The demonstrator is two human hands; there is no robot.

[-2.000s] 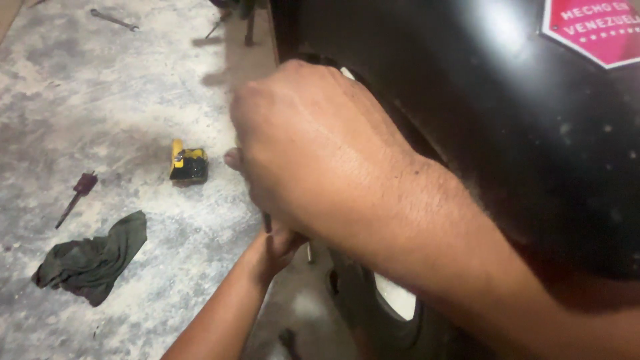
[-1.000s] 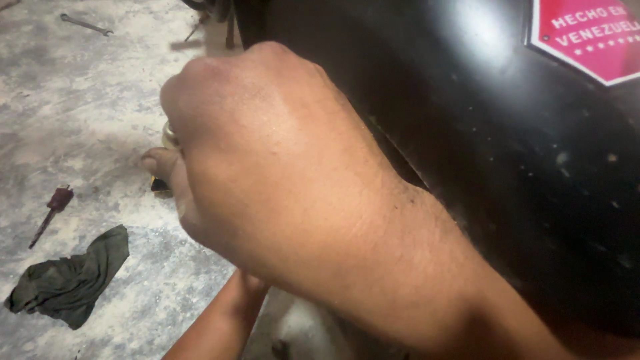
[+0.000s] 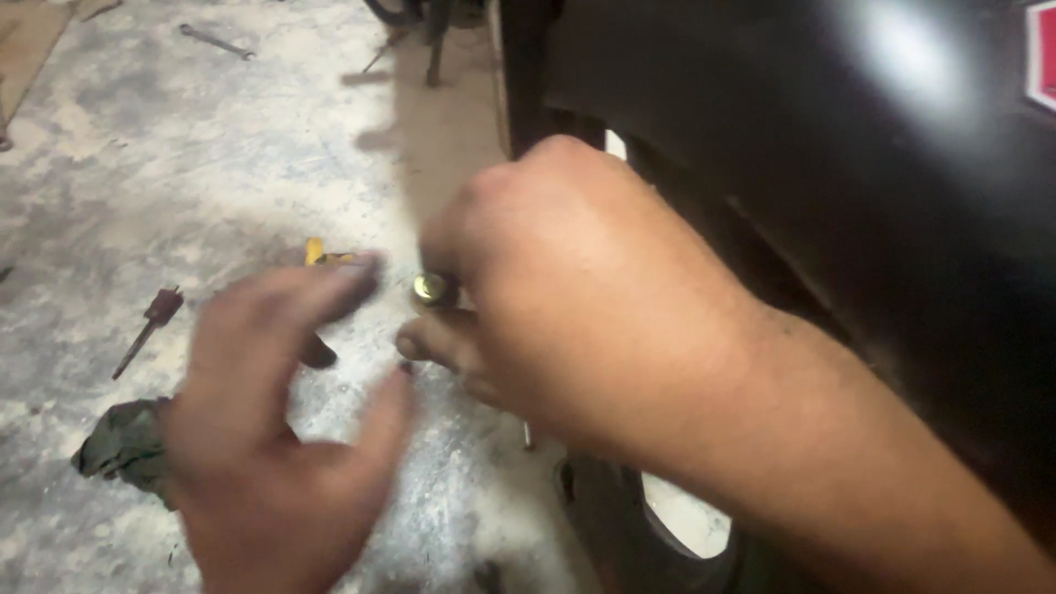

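My right hand [image 3: 569, 289] is closed around a small cylindrical object whose round, shiny metal end [image 3: 429, 287] shows between thumb and fingers; the rest of it is hidden. It is beside a large glossy black body panel [image 3: 792, 165]. To its left, my left hand [image 3: 289, 412] is blurred, with thumb and fingers apart and nothing visible between them. Just beyond the left fingertips, part of a yellow object [image 3: 315, 252] shows on the floor. Behind the left hand lies a dark green cloth [image 3: 128, 445], partly covered.
A dark red tool with a thin shaft [image 3: 153, 330] lies on the mottled grey floor at the left. Farther off is a combination wrench [image 3: 216, 41]. Dark metal parts [image 3: 433, 41] stand at the top. Below my right forearm is a black part with an oval opening [image 3: 689, 516].
My left hand has come out from beneath my right arm to the left, and its fingers are spread. The shiny metal end now shows in my right hand.
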